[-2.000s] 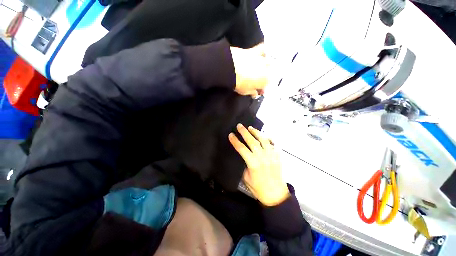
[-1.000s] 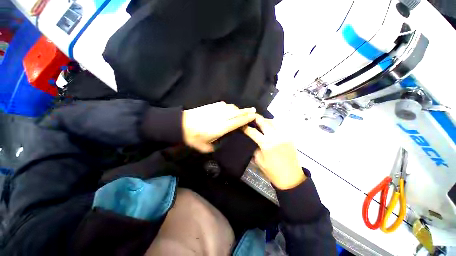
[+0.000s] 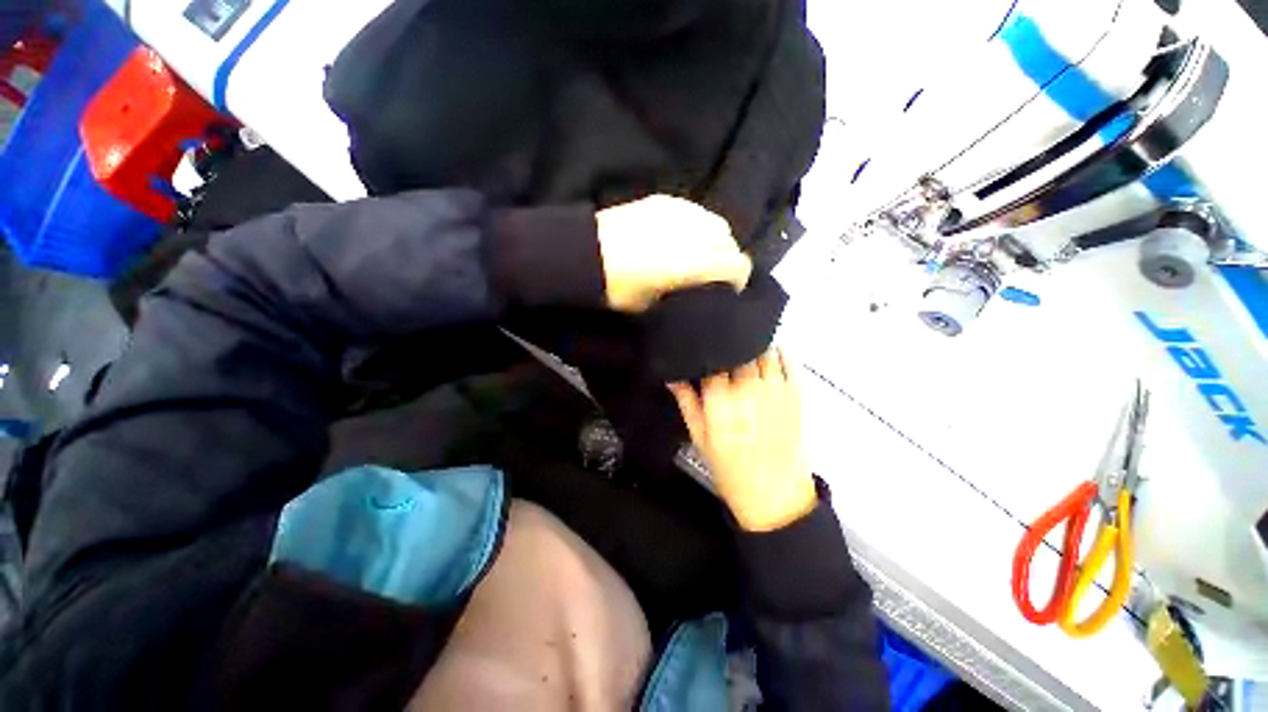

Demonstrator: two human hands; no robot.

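Observation:
The black fabric garment piece (image 3: pixel 584 118) lies bunched on the white table and hangs toward my lap. My left hand (image 3: pixel 670 253) is curled on the cloth, its fingertips hidden behind a folded-up part. My right hand (image 3: pixel 748 431) is just nearer to me, its fingertips under the edge of the same folded part. The cloth lies left of the presser foot area (image 3: pixel 918 216) of the white sewing machine, apart from it.
Scissors with red and yellow handles (image 3: pixel 1082 549) lie right of the needle area. A small yellow tool (image 3: pixel 1176 654) lies beyond them. The ruler-marked table edge (image 3: pixel 932 626) runs at lower right. A red object (image 3: pixel 135 132) and a blue bin (image 3: pixel 63 195) stand at upper left.
My left hand went from near the needle to the cloth beside my right hand. The cloth has shifted away from the needle area, and part of it is now folded up between my hands.

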